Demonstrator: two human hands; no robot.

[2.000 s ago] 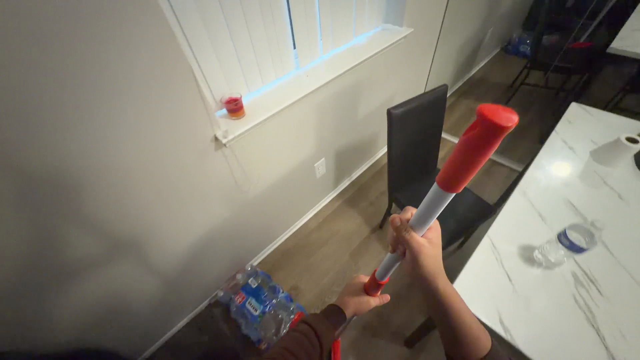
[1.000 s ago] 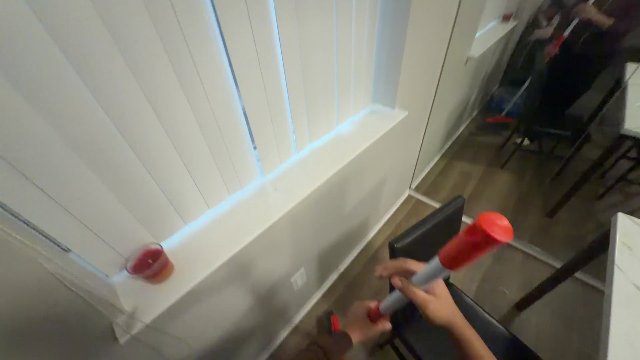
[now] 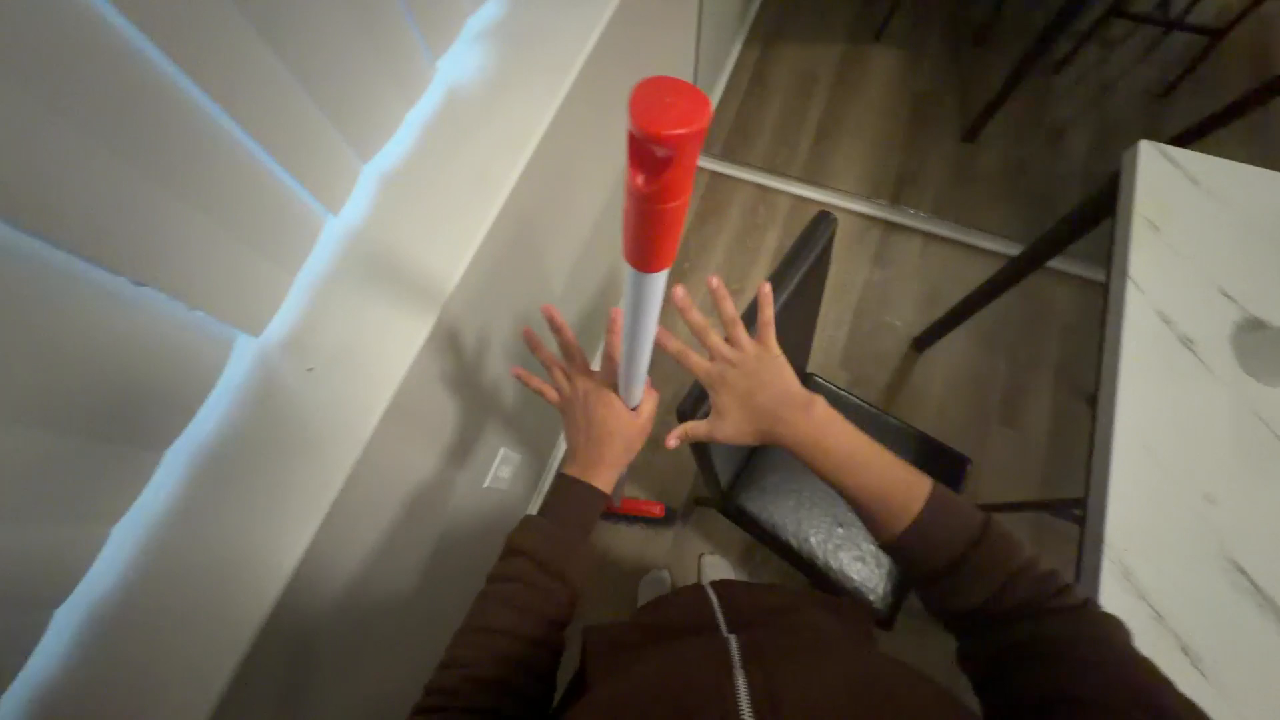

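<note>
A broom with a grey pole [image 3: 641, 330] and a red grip end [image 3: 665, 180] stands nearly upright before me. Its red and black head [image 3: 638, 509] rests low on the floor near the wall. My left hand [image 3: 600, 410] has its fingers spread, and the pole lies against it between thumb and index finger, without a closed grip. My right hand [image 3: 735, 380] is spread wide just right of the pole, with nothing in it; whether its fingertips touch the pole I cannot tell.
A black chair [image 3: 810, 490] with a shiny seat stands close on the right, beside a white marbled table [image 3: 1190, 430]. On the left are the windowsill [image 3: 400, 310] and a wall with an outlet [image 3: 502, 468]. A mirror's bottom edge [image 3: 900, 218] crosses the floor ahead.
Both hands were closed around the pole earlier; now their fingers are spread and the right hand is off it. The pole stands more upright. The view has moved and tilted down strongly.
</note>
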